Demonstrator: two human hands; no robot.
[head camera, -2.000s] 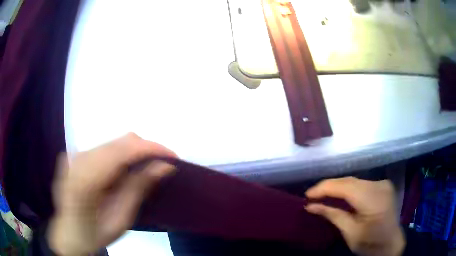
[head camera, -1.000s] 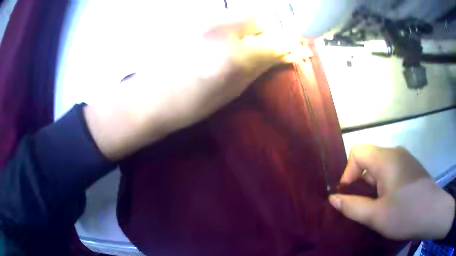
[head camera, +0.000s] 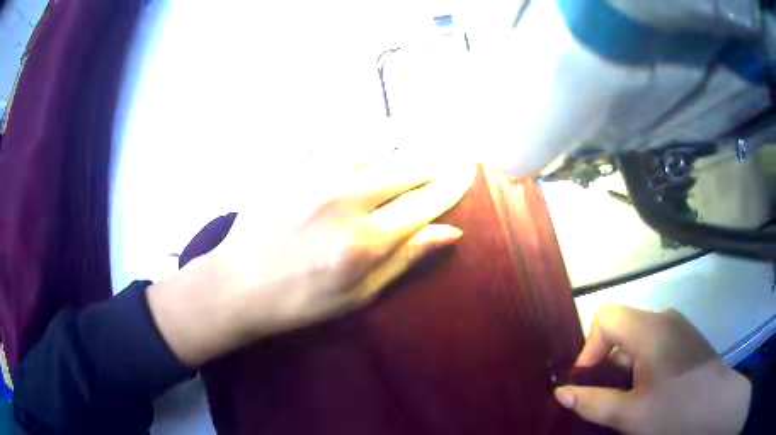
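Observation:
A maroon garment panel (head camera: 425, 314) lies over the table's front part, its upper end red-orange under the lamp at the sewing machine head (head camera: 681, 102). A straight placket strip or seam (head camera: 523, 246) runs down its right side. My left hand (head camera: 340, 246) lies flat on the panel's upper left, fingers towards the needle area, and presses the cloth. My right hand (head camera: 630, 365) pinches the panel's right edge near the lower end of the strip. The presser foot and needle are hidden by glare and the machine head.
Stacked maroon panels (head camera: 59, 195) hang over the left side of the white table (head camera: 170, 153). The cream machine bed (head camera: 596, 246) lies to the right of the cloth. A dark curved part (head camera: 672, 225) hangs under the head. A small maroon piece of cloth (head camera: 208, 238) shows beside my left wrist.
The panel has replaced the long piece held at the front edge and lies at the machine. Since a second ago, the camera view has shifted, showing more machine head; both hands appear lower.

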